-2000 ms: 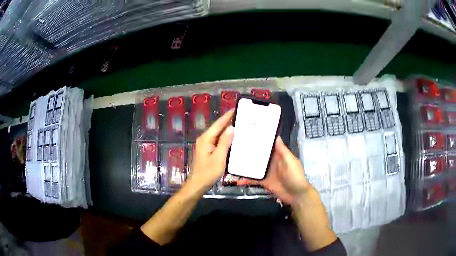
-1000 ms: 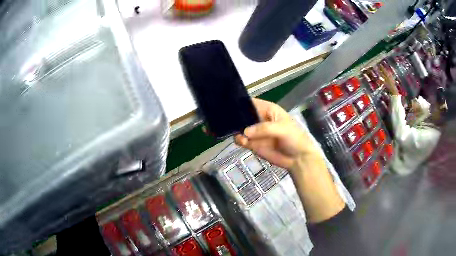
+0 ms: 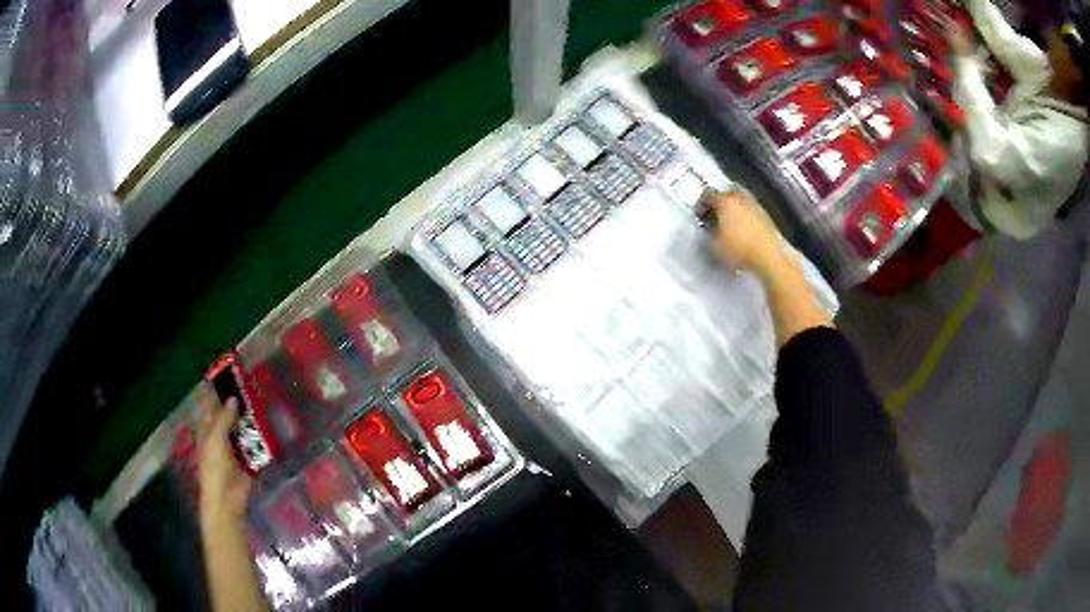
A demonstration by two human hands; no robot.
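My left hand [image 3: 219, 460] holds a red keypad phone [image 3: 243, 412] by its edge, screen and keys showing, over the left part of the clear phone tray [image 3: 508, 464]. Red phones lie in the tray's pockets, backs up. My right hand [image 3: 743, 230] is at the front film [image 3: 687, 189] at the right of the white film tray [image 3: 669, 347]; its fingertips cover part of that film, and whether they grip it cannot be told. Several black-outlined films lie in a row along the film tray's far side.
A green conveyor belt [image 3: 359, 155] with a pale edge runs beyond the trays. A grey post [image 3: 538, 60] stands behind the film tray. A dark smartphone [image 3: 201, 54] lies on the shelf. More phone trays [image 3: 765, 90] and another person [image 3: 1028, 150] are at right.
The smartphone has left my right hand and lies on the shelf. My right hand has moved down to the film tray. My left hand has come into view with a red phone. The view has turned.
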